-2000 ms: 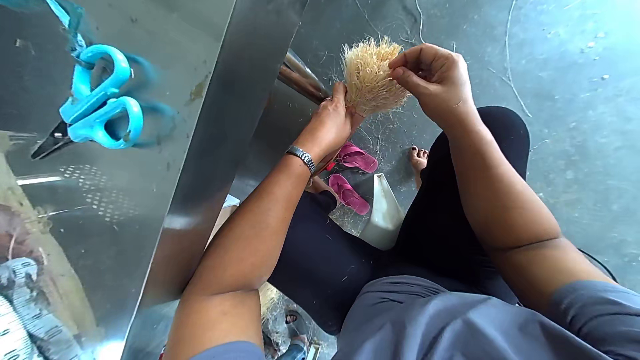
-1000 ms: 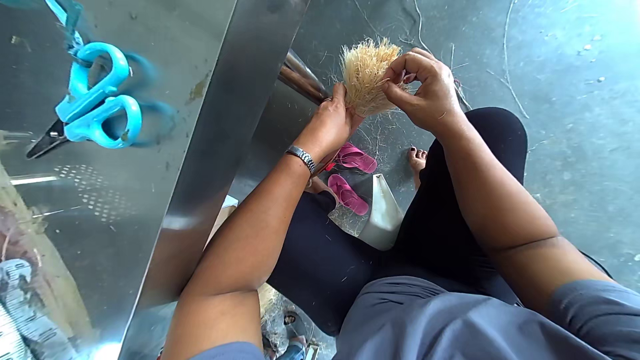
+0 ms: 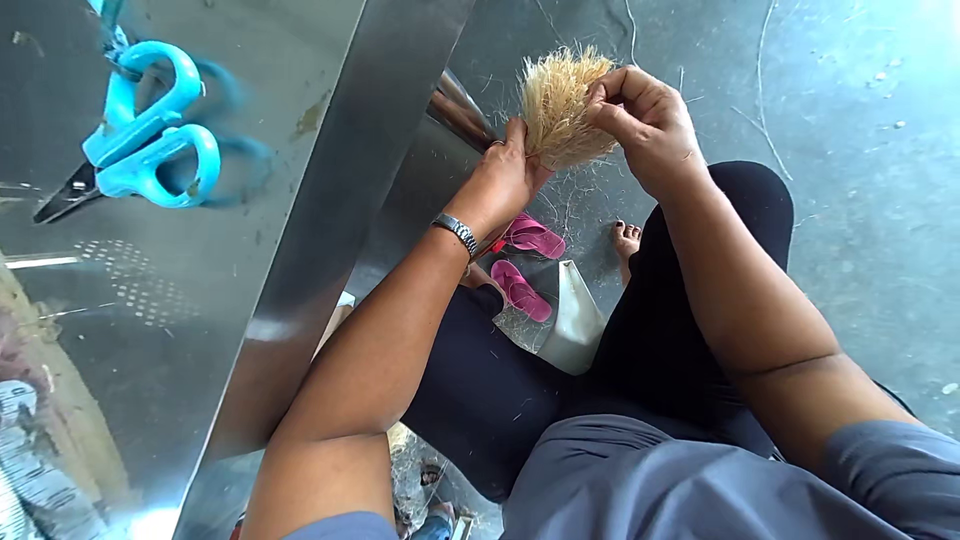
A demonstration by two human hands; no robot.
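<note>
A bushy bundle of pale straw-coloured fibre (image 3: 562, 105) is held over the floor, beyond my knees. My left hand (image 3: 506, 176), with a metal watch on its wrist, grips the base of the bundle; its fingers are partly hidden behind the fibres. At the bundle's right side is my right hand (image 3: 649, 124), thumb and forefinger pinched together on some fibres. The pinched tips are too small to show how many strands they hold. Scissors with blue handles (image 3: 150, 127) lie on the metal table at the left, away from both hands.
The metal table's edge (image 3: 300, 225) runs beside my left arm. A measuring tape (image 3: 45, 465) lies at its lower left. Pink flip-flops (image 3: 521, 289), a white plastic stool seat or similar piece (image 3: 574, 322) and loose strands are below on the floor. Part of another person shows at the bottom.
My right hand has shifted slightly along the right side of the fibre bundle, its fingers curling differently. My left hand keeps its grip in about the same place.
</note>
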